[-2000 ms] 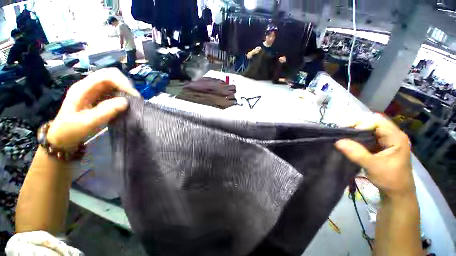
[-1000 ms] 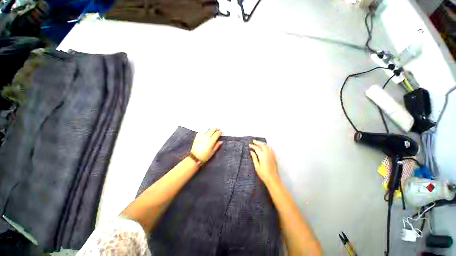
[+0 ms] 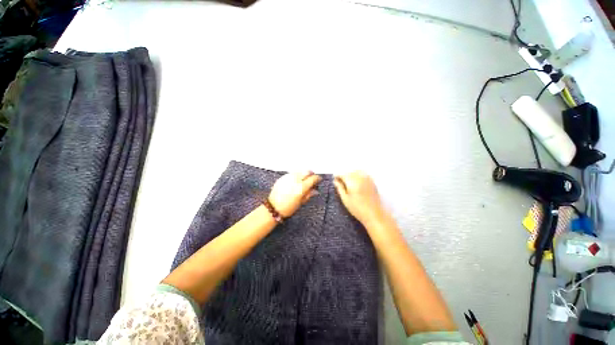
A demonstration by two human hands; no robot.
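A grey skirt (image 3: 270, 269) lies flat on the white worktable (image 3: 303, 87), waistband at the top and its lower part cut off by the frame's bottom edge. A front overlap edge runs down its middle. My left hand (image 3: 293, 194), with a beaded bracelet at the wrist, pinches the waistband left of the overlap. My right hand (image 3: 357, 194) holds the waistband just right of it, thumb and fingers at the edge. The two hands are close together but apart.
A stack of grey skirts (image 3: 88, 168) lies at the left. At the right are a black hair dryer (image 3: 539, 185) with its cord, a white power strip (image 3: 541, 69), a white cylinder (image 3: 543, 131) and a spray bottle (image 3: 580, 253). Thread snips (image 3: 476, 327) lie near the bottom right.
The skirt was held up stretched between both hands and now lies on the table. Since one second ago, my hands have moved closer together along the waistband and grip its edge.
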